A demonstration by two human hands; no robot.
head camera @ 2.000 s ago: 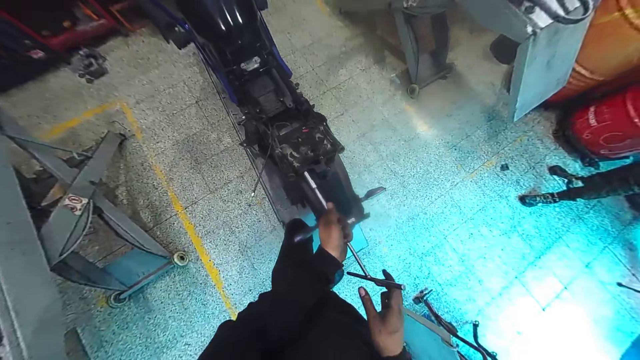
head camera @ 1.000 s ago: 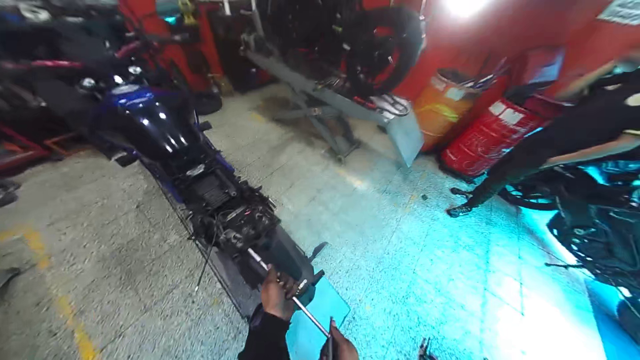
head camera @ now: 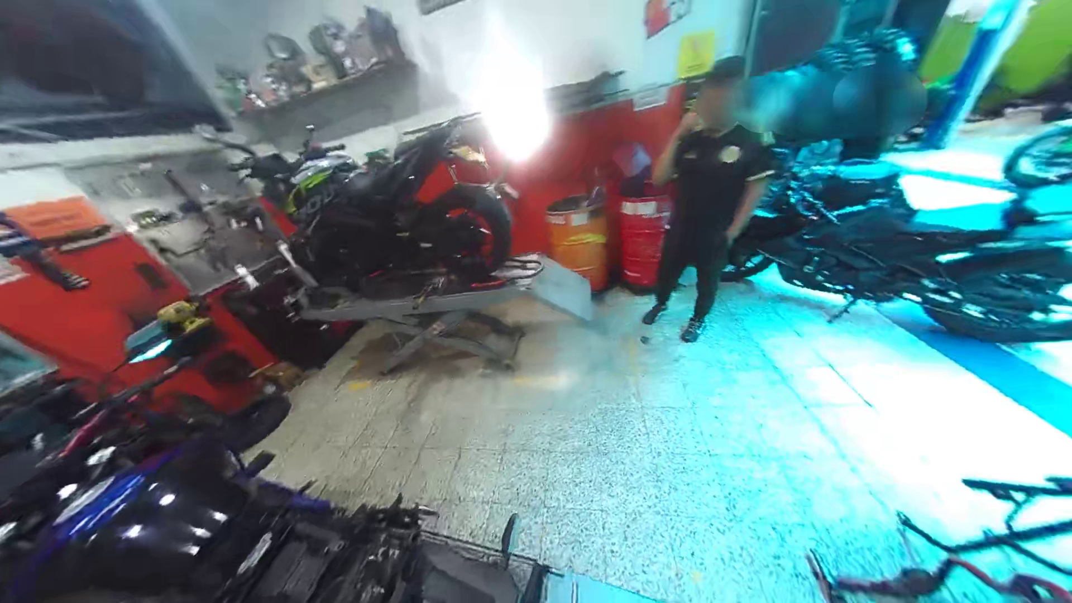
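Neither my left hand nor my right hand shows in the view now, so what they hold or touch is hidden. Along the lower left edge lies a partly stripped motorcycle with a dark blue fuel tank (head camera: 159,511). Its seat area is bare, and the black rear subframe and wiring (head camera: 368,544) are exposed. Behind them comes the black rear fender (head camera: 469,574), cut off by the bottom edge. A light blue surface (head camera: 595,589) shows just right of the fender.
A black and green motorcycle (head camera: 402,209) stands on a scissor lift (head camera: 452,322). A person in dark clothes (head camera: 708,201) stands beside an orange drum (head camera: 578,239) and a red drum (head camera: 643,239). More motorcycles (head camera: 888,251) are at the right. Metal frame parts (head camera: 980,536) lie at lower right.
The view has swung up and across the workshop. My hands, earlier on a long metal rod at the motorcycle's rear, have gone out of view. The standing person now shows almost whole.
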